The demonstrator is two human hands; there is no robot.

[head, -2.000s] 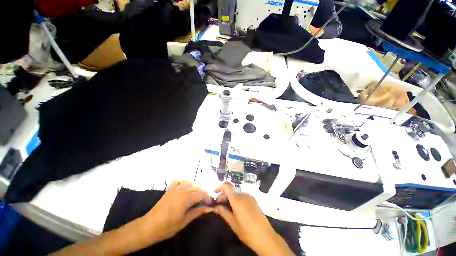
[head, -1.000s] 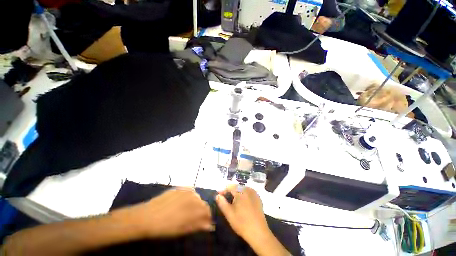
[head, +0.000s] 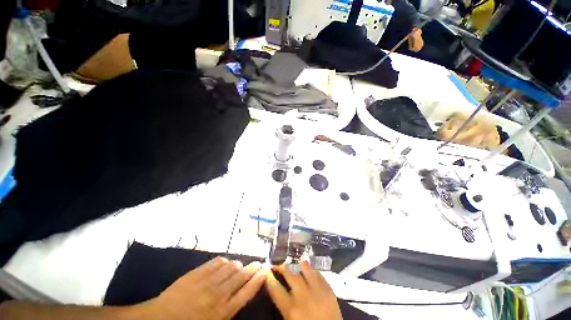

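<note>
A black garment panel point(head: 147, 272) lies at the front edge of the white sewing machine point(head: 369, 200), partly under my hands. My left hand point(head: 213, 289) lies flat on the cloth with fingers extended, its fingertips just left of the needle area. My right hand point(head: 305, 294) presses on the cloth with fingertips close by the presser foot area point(head: 297, 255). Both hands' fingertips nearly meet. Whether fingers pinch the cloth edge is hidden by glare.
A large black cloth point(head: 125, 137) is spread left of the machine. Behind are grey pieces point(head: 282, 84), a white bin point(head: 538, 147) with black and tan cloth, and a thread stand point(head: 523, 84) at upper right. Another person's hand point(head: 415, 39) shows at the back.
My left hand has come back from a blurred closed pose to lie flat near the needle. My right hand's fingers have spread on the cloth. The view has shifted closer to the machine.
</note>
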